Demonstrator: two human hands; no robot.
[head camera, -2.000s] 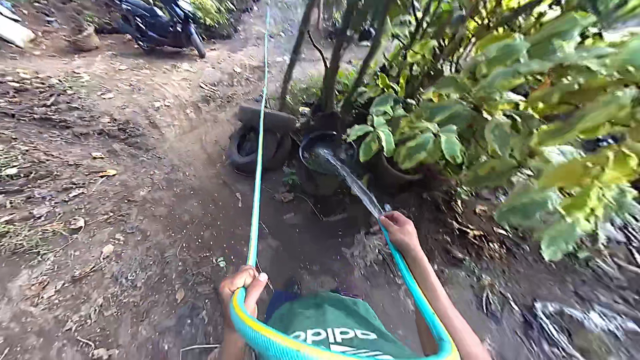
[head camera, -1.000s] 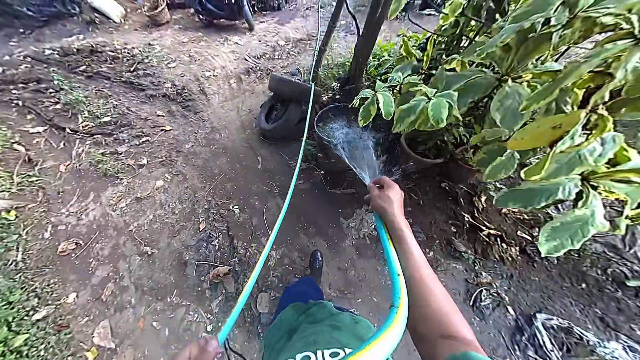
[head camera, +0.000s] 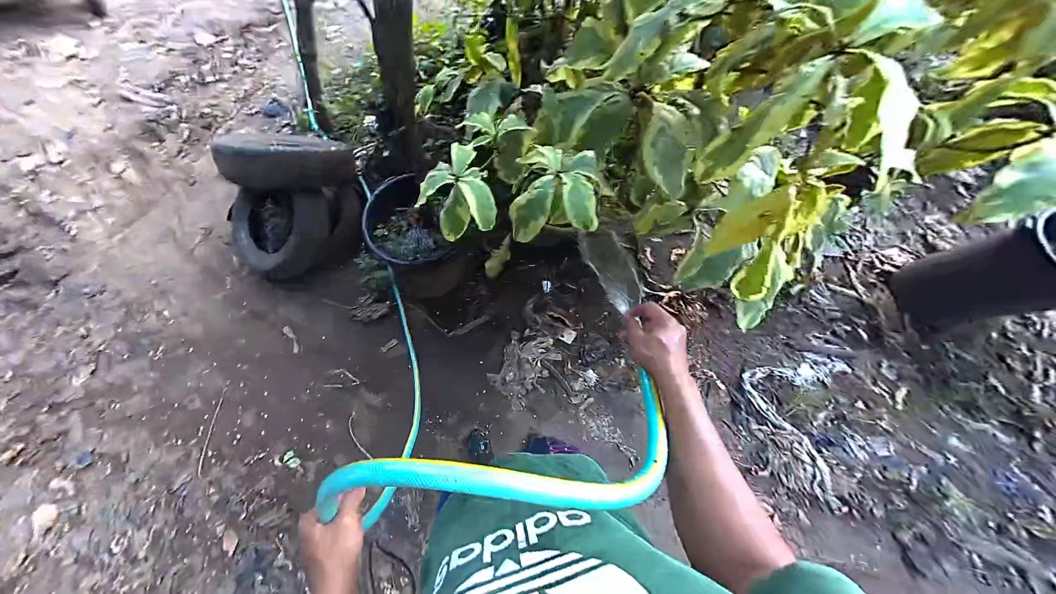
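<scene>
My right hand (head camera: 657, 340) grips a turquoise garden hose (head camera: 528, 485) with a yellow stripe close to its outlet. A fan of water (head camera: 612, 268) sprays from the end, up toward the leafy plant (head camera: 569, 194) with green and yellow leaves. At the lower left my left hand (head camera: 332, 540) is closed around a bend of the same hose. Between the hands the hose crosses in front of my green shirt. Its thinner-looking far length runs over the dirt, past a round dark plant pot (head camera: 404, 264) that holds soil and small plants.
Old tyres (head camera: 285, 165) are stacked left of the pot, beside thin trunks (head camera: 398, 78). A dark post or pipe (head camera: 978, 280) slants in at the right. Pale plastic scraps (head camera: 792, 421) and dry leaves lie on the damp ground. My feet are just beyond the shirt.
The water, which earlier fell into the round pot, now goes to the right of it, under the leaves. My left hand has come back into fuller view on the hose bend. The view has turned right.
</scene>
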